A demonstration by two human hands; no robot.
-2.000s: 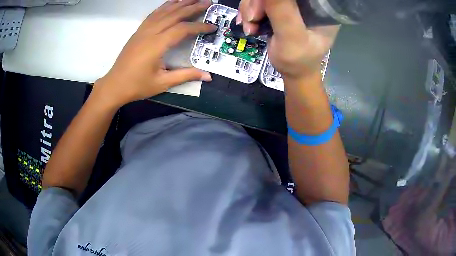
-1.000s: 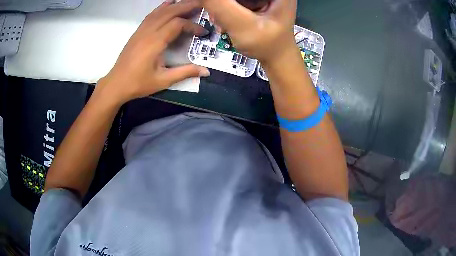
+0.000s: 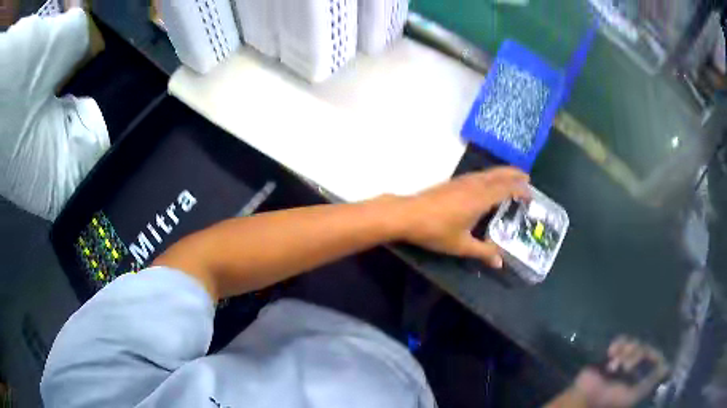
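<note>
A white housing [image 3: 516, 265] with a green circuit board [image 3: 539, 233] and its yellow block inside lies on the dark green bench, right of centre. My left hand [image 3: 456, 213] reaches to its left side, fingers at the top left corner and thumb by the lower left side, holding it. Its edge looks thick; I cannot tell if it is more than one housing. My right hand [image 3: 626, 373] is small and blurred at the lower right, away from the housing, with something dark at its fingers that I cannot make out.
A blue bin [image 3: 512, 103] of silver screws stands behind the housing. Tall white slotted stacks [image 3: 307, 40] stand on the white sheet [image 3: 351, 127] at the back left. A black item marked Mitra [image 3: 163, 219] is at the left. Another person's white clothing [image 3: 40, 119] shows at the far left.
The view has swung left, bringing the bin and stacks into sight. My right hand has left the housings and moved far to the lower right. One housing now shows instead of two side by side.
</note>
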